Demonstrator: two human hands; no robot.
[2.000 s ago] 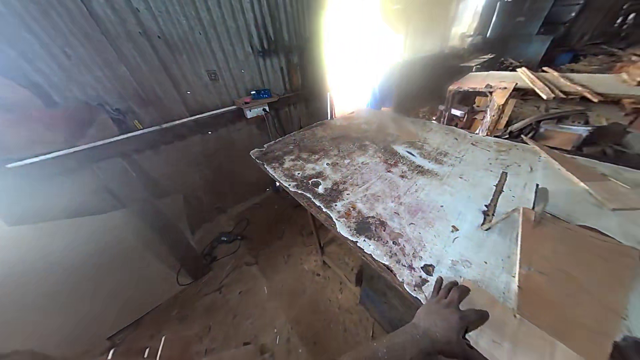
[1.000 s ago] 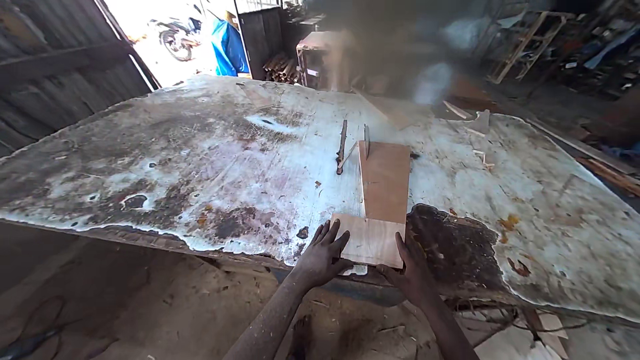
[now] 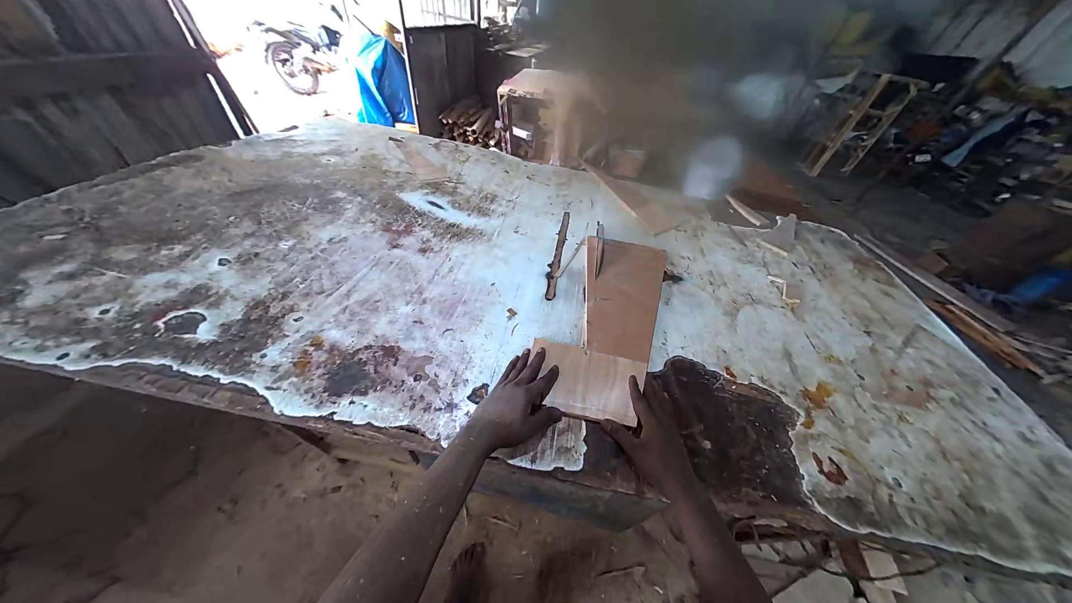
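Observation:
A pale wooden board lies near the front edge of a worn, stained table. My left hand rests at the board's left side, fingers spread, fingertips on its edge. At the right side, my right hand touches the board's edge and front corner with fingers apart. Just beyond, a browner thin wooden panel meets or overlaps the board; which one cannot be told. A thin upright blade-like piece stands at the panel's far left corner. A dark stick lies to its left.
Flat wood offcuts and small scraps lie on the far and right parts of the table. Its front edge is ragged, with a dark bare patch beside my right hand. Beyond stand a blue tarp and a motorcycle.
The view swung right between the two earlier frames. My right hand, unseen two seconds ago, is at the board's right side in the later frames. Since one second ago both hands have stayed about the same.

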